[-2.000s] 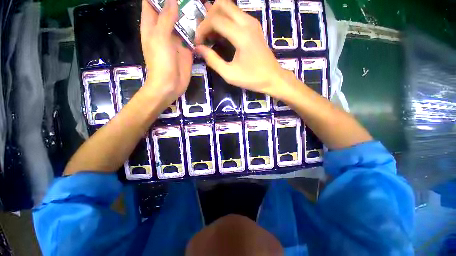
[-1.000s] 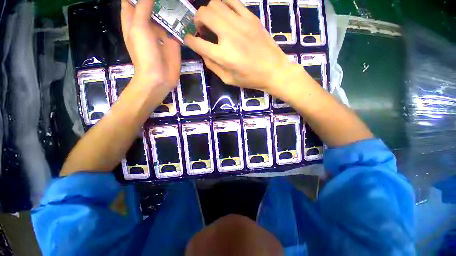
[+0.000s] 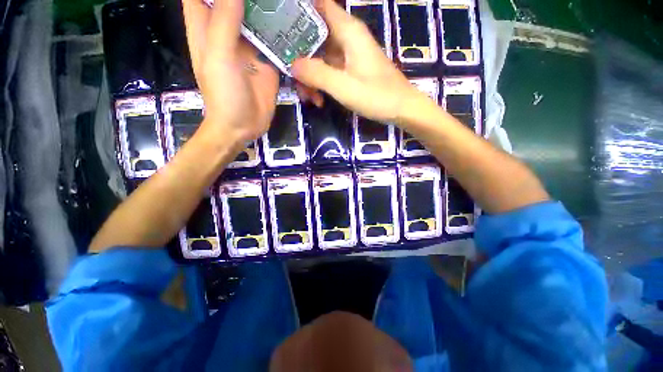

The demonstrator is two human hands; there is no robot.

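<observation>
A phone unit (image 3: 285,30) with a white rim is held back side up near the top of the picture, tilted. Its green circuit board (image 3: 296,42) with silvery patches faces me, and its upper end is cut off by the picture's edge. My left hand (image 3: 236,73) holds the unit from the left and below. My right hand (image 3: 347,65) is at its right side, with the thumb at the lower corner and the fingers partly hidden behind it. White phone housings (image 3: 335,211) with dark windows lie in rows in the black tray (image 3: 149,43) under my hands.
Pockets at the tray's upper left and one in the middle row are empty. A whitish liner (image 3: 496,87) sticks out beside the tray. Dark stacked trays with whitish film (image 3: 36,145) are at left. Crinkled clear plastic (image 3: 629,145) is at right on the green surface (image 3: 545,116).
The unit has moved right from a second ago and shows more of its board. My right fingers have shifted from above the board to the unit's right edge. The tray units look the same.
</observation>
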